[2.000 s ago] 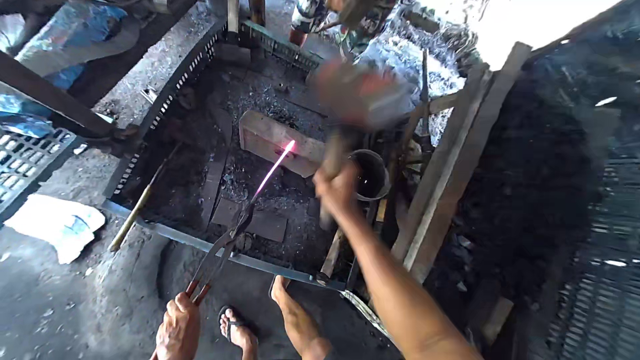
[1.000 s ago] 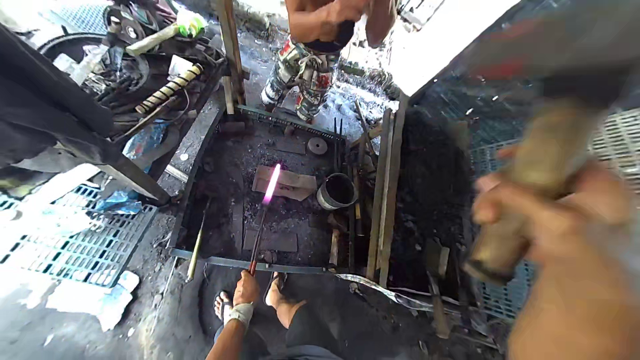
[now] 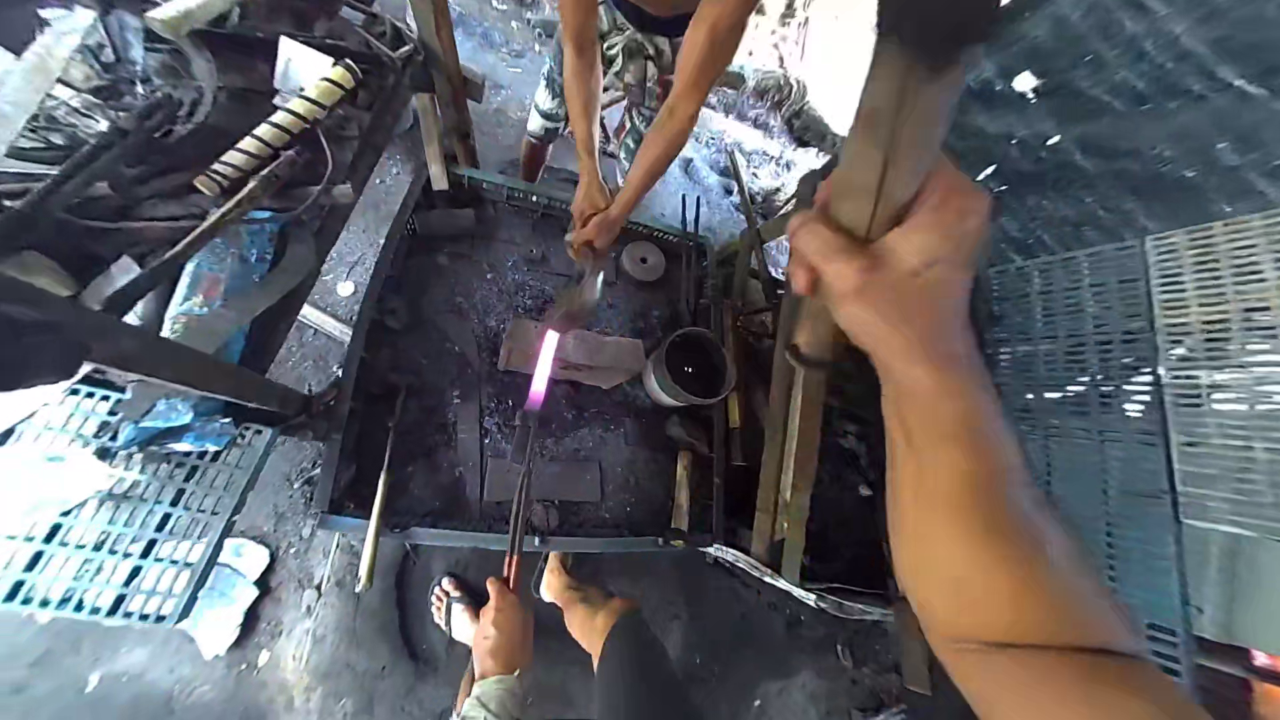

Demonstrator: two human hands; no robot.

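My left hand (image 3: 502,632) grips the handles of long metal tongs (image 3: 521,490) at the bottom centre. Beyond them a glowing hot metal bar (image 3: 543,370) reaches the left part of a block-shaped anvil (image 3: 600,358). My right hand (image 3: 895,260) is raised at the right, closed around the thick wooden handle (image 3: 880,150) of a hammer, whose dark head is cut off by the top edge. Across the anvil, a co-worker's two hands (image 3: 594,225) hold a tool whose blurred head (image 3: 580,298) is down by the bar's far end; whether they touch cannot be told.
A round can of dark liquid (image 3: 690,367) stands right of the anvil. A small hammer (image 3: 682,490) and a round disc (image 3: 642,261) lie within the low frame (image 3: 470,541). A wooden-handled rod (image 3: 375,520) leans on its left front edge. My feet (image 3: 580,600) are close to the frame.
One second ago the co-worker's hands were up near their body; now they are down over the anvil with a tool. My right hand holds the hammer further left in view, and the view has shifted.
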